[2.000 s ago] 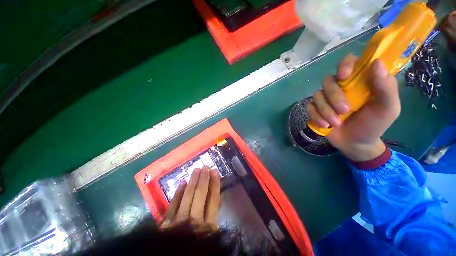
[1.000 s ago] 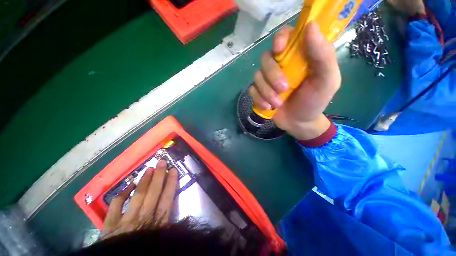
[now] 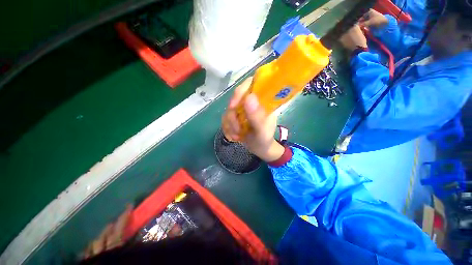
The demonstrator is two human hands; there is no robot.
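The yellow-orange electric screwdriver point(image 3: 290, 70) is in my right hand point(image 3: 251, 121), fingers wrapped round its lower part. The hand is over the upper edge of the round black screw dish point(image 3: 238, 158); the tool's tip is hidden. The opened tablet unit point(image 3: 199, 209) lies in its red-orange frame point(image 3: 222, 207) at the bottom, its lower part covered by a dark shape, likely my hair. A small yellow patch and silvery circuit parts show on it. My left hand point(image 3: 111, 233) is blurred at the frame's left side; its grip cannot be made out.
A metal edge point(image 3: 119, 142) divides the bench from the green conveyor, which carries another red-orange frame point(image 3: 165, 67). A wrapped white post point(image 3: 227, 36) stands at the edge. A blue bin point(image 3: 292, 33) and loose parts point(image 3: 326, 85) lie beyond the screwdriver. A person in blue point(image 3: 409, 103) works at right.
The view has shifted. My left hand has moved off the circuit board to the frame's left side. My right hand still holds the screwdriver, now over the dish's upper edge, uncovering more of it.
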